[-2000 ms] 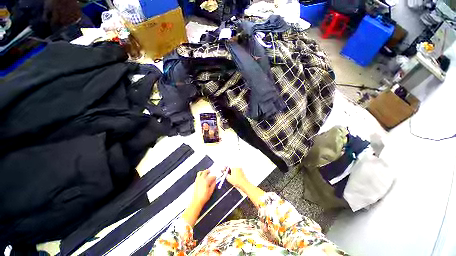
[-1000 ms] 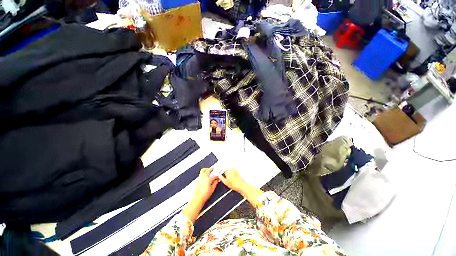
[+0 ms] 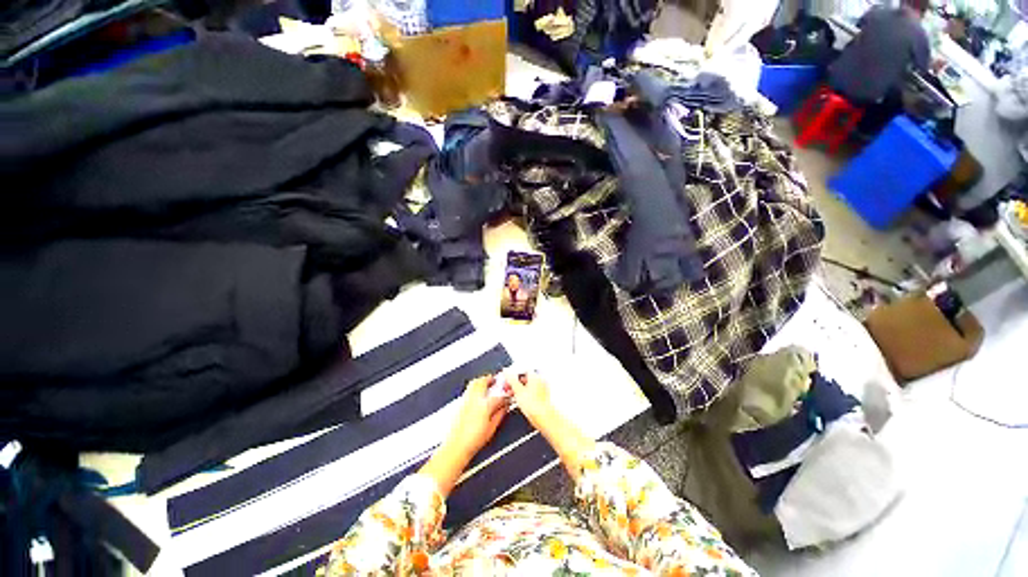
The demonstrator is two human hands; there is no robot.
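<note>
Dark cloth strips (image 3: 338, 434) lie in slanted rows on the white tabletop (image 3: 597, 389). My left hand (image 3: 483, 408) and my right hand (image 3: 530, 397) meet at the upper ends of the strips. A small white item (image 3: 504, 384) shows between my fingertips; both hands pinch it, and its shape is mostly hidden by the fingers. A thin pale line runs along the strips below my left forearm.
A lit smartphone (image 3: 520, 284) lies beyond my hands. A black garment heap (image 3: 169, 248) is at left, a plaid garment (image 3: 733, 248) at right. Dark bundled strips (image 3: 68, 524) are at lower left. Olive and white cloth (image 3: 834, 473) lies at lower right. A person (image 3: 885, 51) sits far back.
The pale slim item between my hands, longer in view earlier, now shows only as a small white bit. My hands are closer together. The view has swung left, bringing the seated person into sight.
</note>
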